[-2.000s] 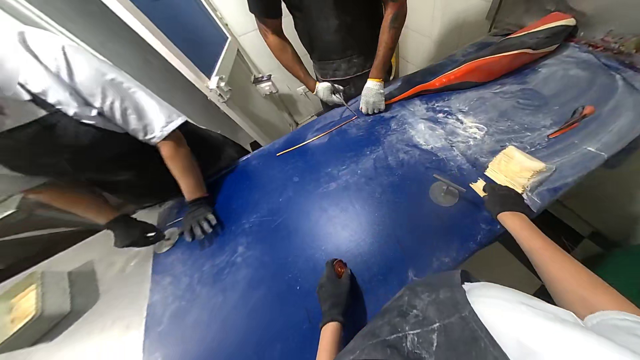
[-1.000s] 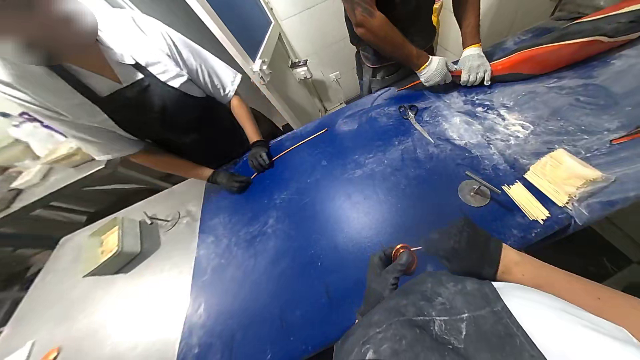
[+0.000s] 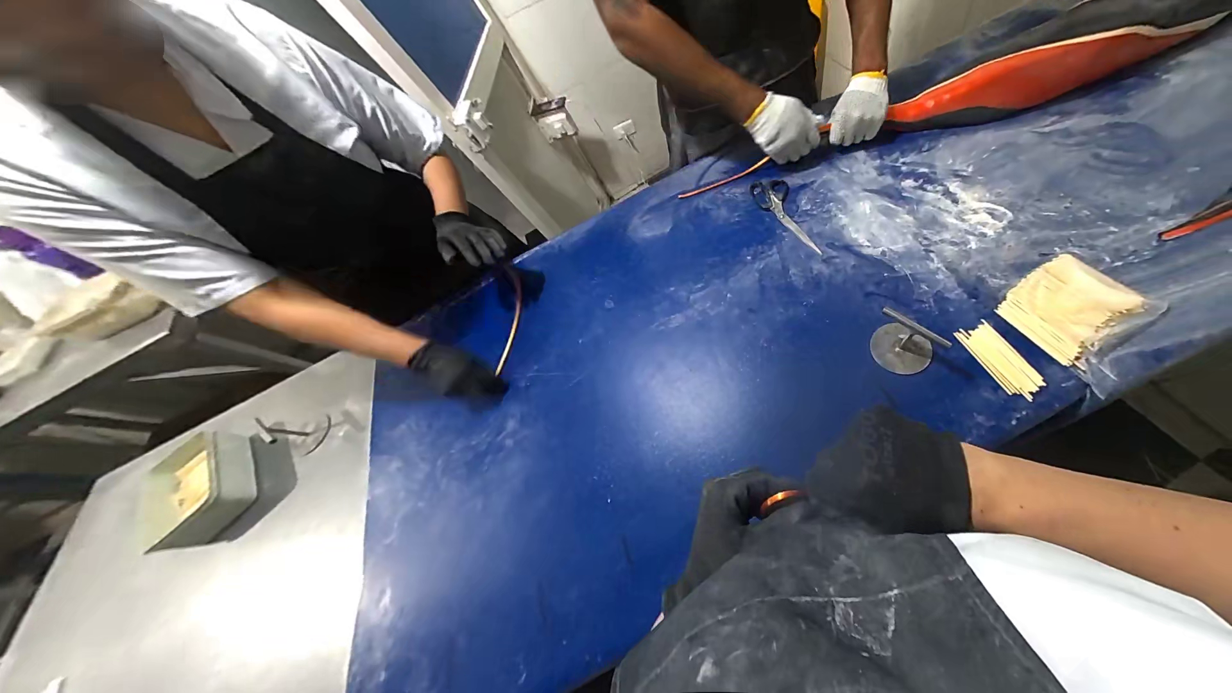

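Close to my body at the near edge of the blue table, my left hand [image 3: 727, 520], in a black glove, is closed on a small round reddish-brown candy piece [image 3: 781, 501]. My right hand [image 3: 881, 472], also gloved in black, is held against it on the right; its fingers are hidden, so what it grips cannot be told. Beyond my right hand lie a metal disc with a handle [image 3: 902, 348], a loose bundle of thin pale sticks [image 3: 1001, 360] and a bag of the same sticks [image 3: 1068, 306].
Scissors [image 3: 784, 212] lie on the blue tabletop [image 3: 616, 423]. A co-worker in white gloves pulls a thin strand from a large red and black candy roll [image 3: 1030, 87]. Another in black gloves handles a thin strand [image 3: 511, 322]. A grey box [image 3: 207, 491] stands on the metal surface.
Two seconds ago my right hand was at the pale sticks; now it is beside my left hand. The left co-worker's strand has gone from straight to curved. The view has shifted.
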